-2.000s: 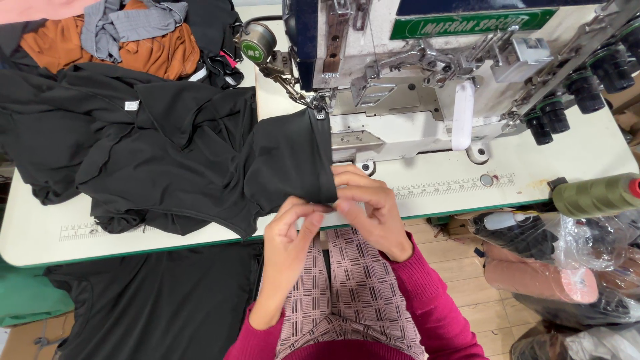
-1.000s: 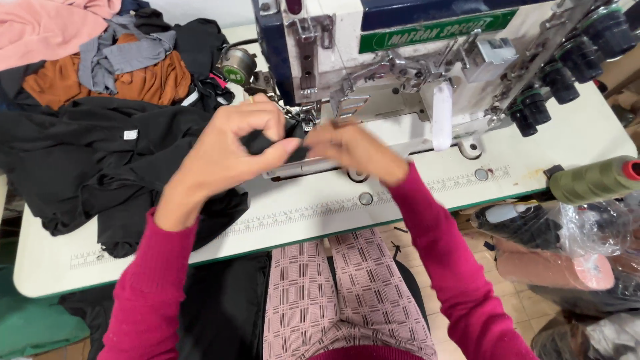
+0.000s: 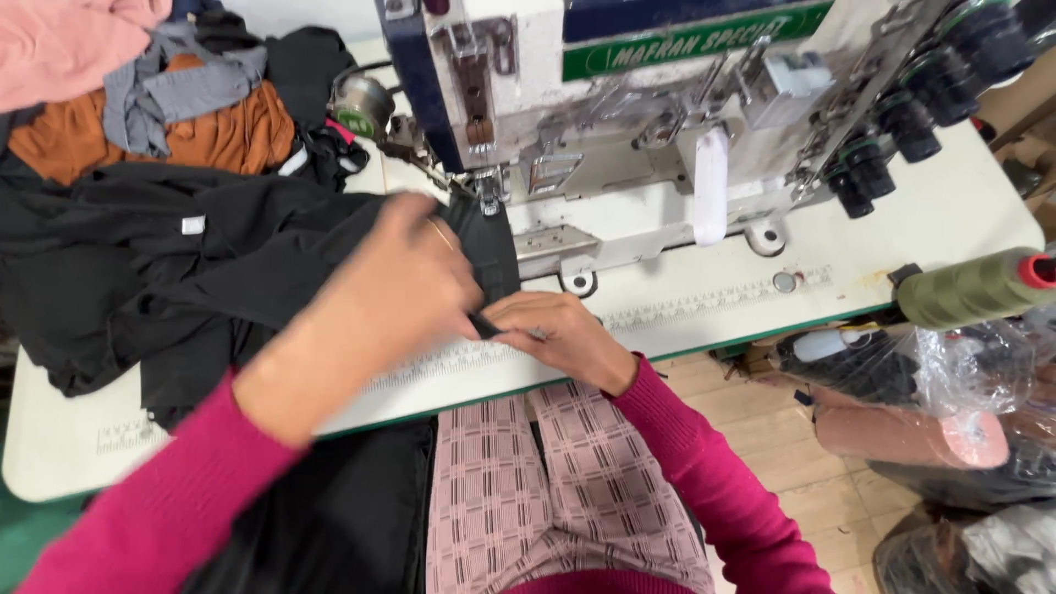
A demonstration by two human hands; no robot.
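Black fabric lies under the presser foot of an industrial sewing machine and joins a black garment spread to the left. My right hand pinches the fabric's near edge between thumb and fingers, just in front of the needle area. Blurred by motion, my left hand is over the fabric at the left of the foot, its fingertips close to the same edge; its exact grip cannot be told.
Orange, grey and pink cloths are heaped at the back left. An olive thread cone sits at the table's right edge. Plastic-wrapped rolls stand below, at the right. A ruler scale runs along the table's front.
Two seconds ago both hands held the cloth's near end at the table's front edge; one second ago they were raised by the needle area. Now the right hand is lower, at the fabric's near edge.
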